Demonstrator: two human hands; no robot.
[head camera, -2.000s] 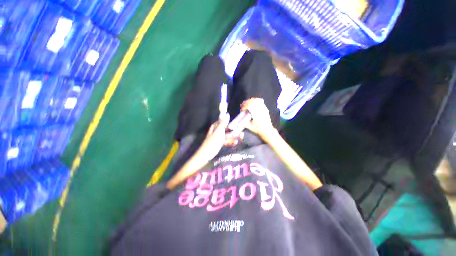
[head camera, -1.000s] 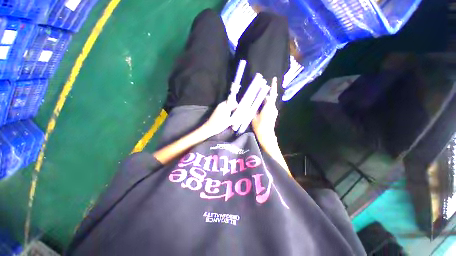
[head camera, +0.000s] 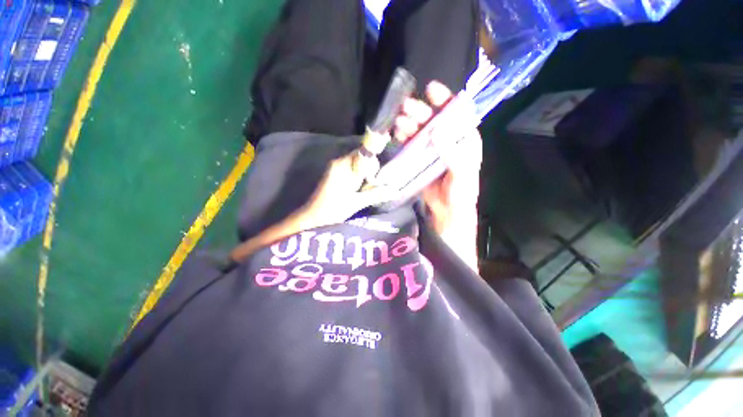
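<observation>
Several silver-white tubes (head camera: 428, 155) lie together over the lap, slanting up to the right, overexposed and blurred. My right hand (head camera: 460, 175) is closed around them, with its fingertips showing on their upper left side. My left hand (head camera: 350, 181) is at the tubes' lower left end and holds a slim hand tool (head camera: 391, 106). The tool points up, dark grey, with a small pale gold band near the fingers. Whether the tool touches a tube cannot be told.
A blue crate with a clear liner (head camera: 521, 41) is beyond the right knee, cut off by the top edge. Stacked blue crates (head camera: 28, 122) stand at the left, past a yellow floor line (head camera: 61, 175). A teal-topped bench (head camera: 611, 305) with a dark-edged tray (head camera: 707, 301) is at the lower right.
The tubes and both hands are nearer the camera, and the tubes' far ends have swung right. The tool looked bright before and now looks dark. The crates have shifted towards the picture's edges.
</observation>
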